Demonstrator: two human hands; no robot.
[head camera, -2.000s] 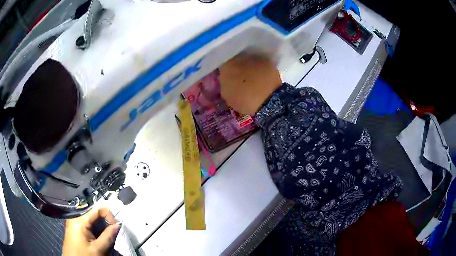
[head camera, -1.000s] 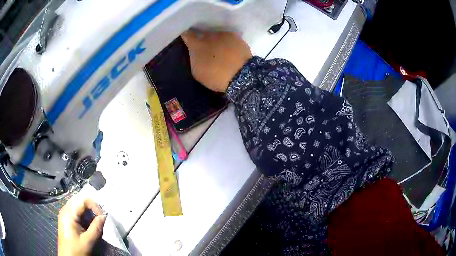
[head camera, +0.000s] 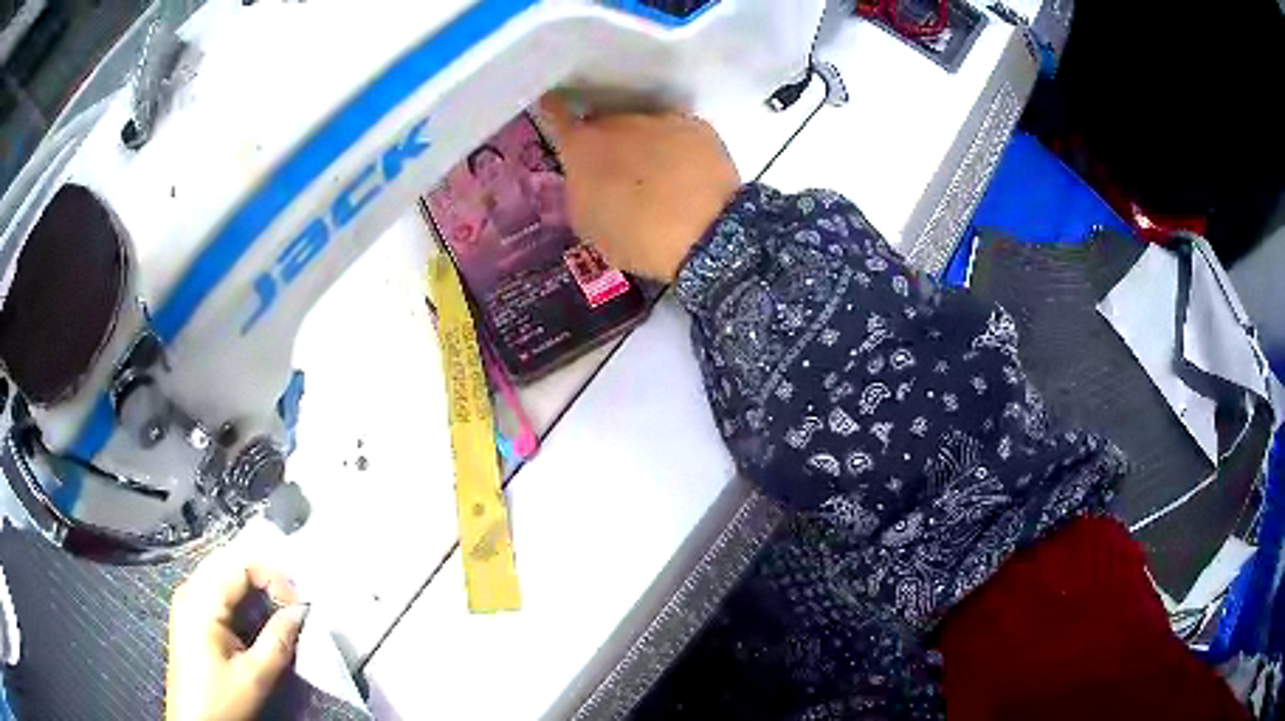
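Observation:
The smartphone (head camera: 514, 233) lies under the machine arm with a lit pink and dark screen. My right hand (head camera: 641, 183), in a dark patterned sleeve, is over its right side; the fingertips are hidden. My left hand (head camera: 233, 634) is at the lower left, cut off by the picture's edge. Its thumb and finger pinch the white edge (head camera: 327, 659) of the grey striped panel (head camera: 106, 627), just below the needle area.
The white sewing machine (head camera: 338, 197) spans the upper left. A yellow strip (head camera: 476, 465) and pink-handled snips (head camera: 522, 437) lie left of the phone. A cable end (head camera: 792, 93) and a tray with a red item (head camera: 923, 21) are further back. Grey cut pieces (head camera: 1071, 366) hang at right.
The phone screen was pink, went mostly dark a second ago, and is lit pink again. The view has shifted. My left hand has kept its pinch; my right hand has stayed at the phone.

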